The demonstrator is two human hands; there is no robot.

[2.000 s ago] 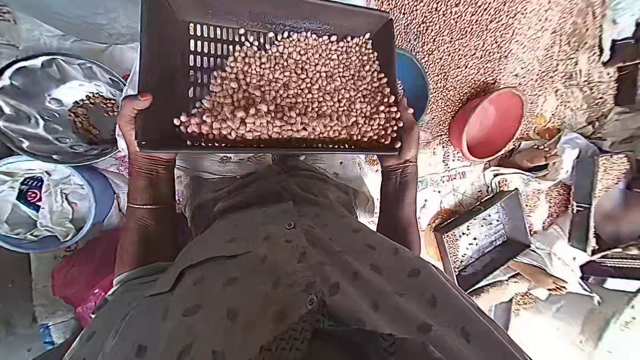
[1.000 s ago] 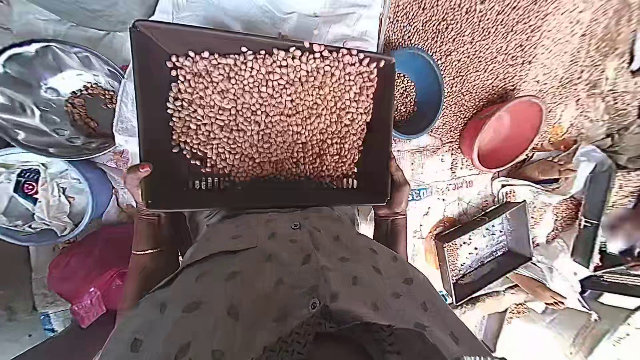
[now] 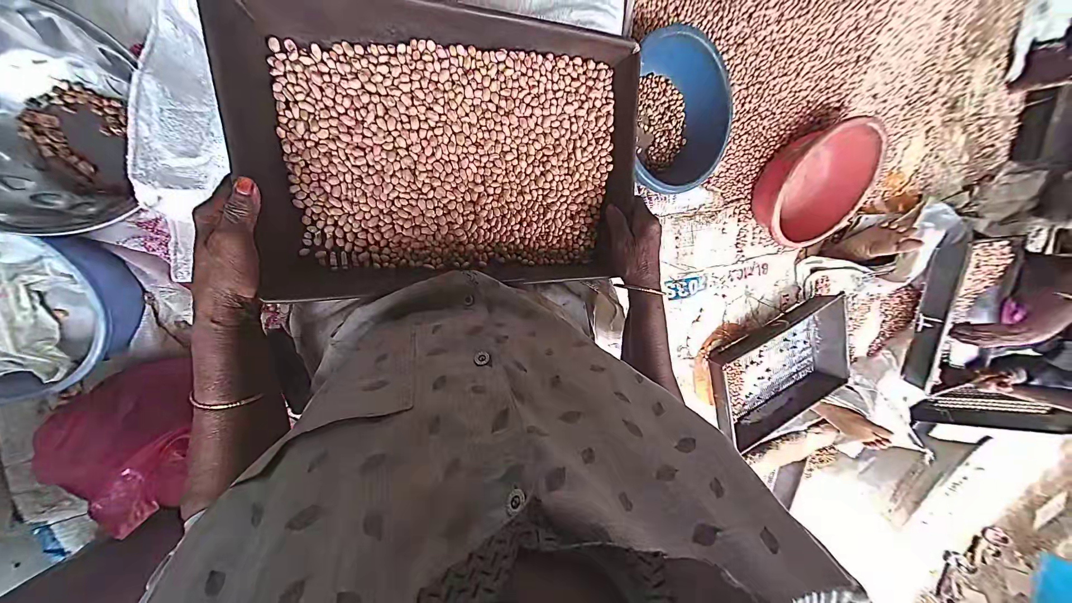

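Note:
Both my hands hold a dark rectangular sieve tray [image 3: 243,159] in front of my torso. Shelled nuts, probably peanuts [image 3: 452,151], cover almost its whole bottom in a layer. My left hand [image 3: 228,243] grips the left wall near the lower corner, with the thumb over the rim and the fingers hidden underneath. At the right wall, near the other lower corner, my right hand [image 3: 635,243] has hold of the tray, its fingers mostly out of sight.
A steel basin [image 3: 71,205] and a blue tub [image 3: 121,293] are at left. To the right are a blue bowl [image 3: 708,109], a red bowl [image 3: 825,180], spread nuts [image 3: 879,59] and another sieve tray [image 3: 833,343]. A co-worker's hand [image 3: 1013,327] and feet show near further trays.
The nuts were heaped toward the tray's right, with slots bare at left; now they spread across its bottom. Both hands have kept hold of the tray.

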